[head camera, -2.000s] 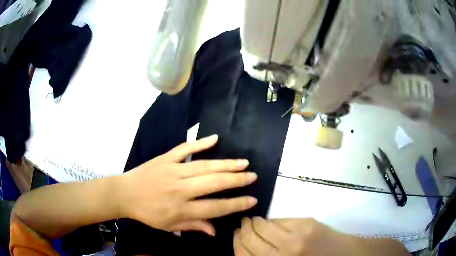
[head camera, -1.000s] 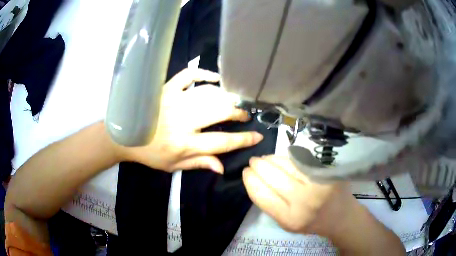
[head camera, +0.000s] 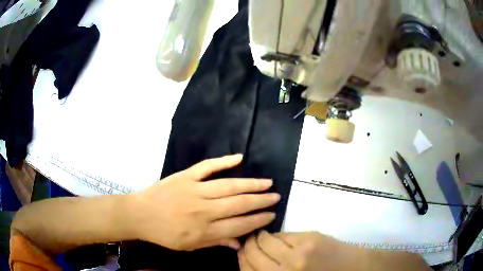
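Observation:
A black garment piece (head camera: 222, 116) lies under the presser foot (head camera: 284, 91) of the cream sewing machine (head camera: 302, 32) and runs down to the front edge. A raised fold or seam runs along it. My left hand (head camera: 196, 204) lies flat on the cloth, palm down, fingers spread and pointing right. My right hand (head camera: 296, 251) is at the cloth's lower right edge, near my left fingertips, with its fingers bent together on the cloth. Its fingertips are partly hidden, and the hand is cut off by the bottom of the picture.
Black thread snips (head camera: 410, 182), a white scrap (head camera: 422, 142) and a blue strip (head camera: 450, 185) lie right of the needle. More black cloth (head camera: 69, 53) hangs over the table's left side. A lamp tube (head camera: 182, 45) hangs left of the head. A printed scale (head camera: 95, 180) runs along the table's front.
The view has shifted, so the machine head shows higher and smaller. Both hands are now farther from the needle, towards the front edge. The white gap beside the cloth under my left hand is gone.

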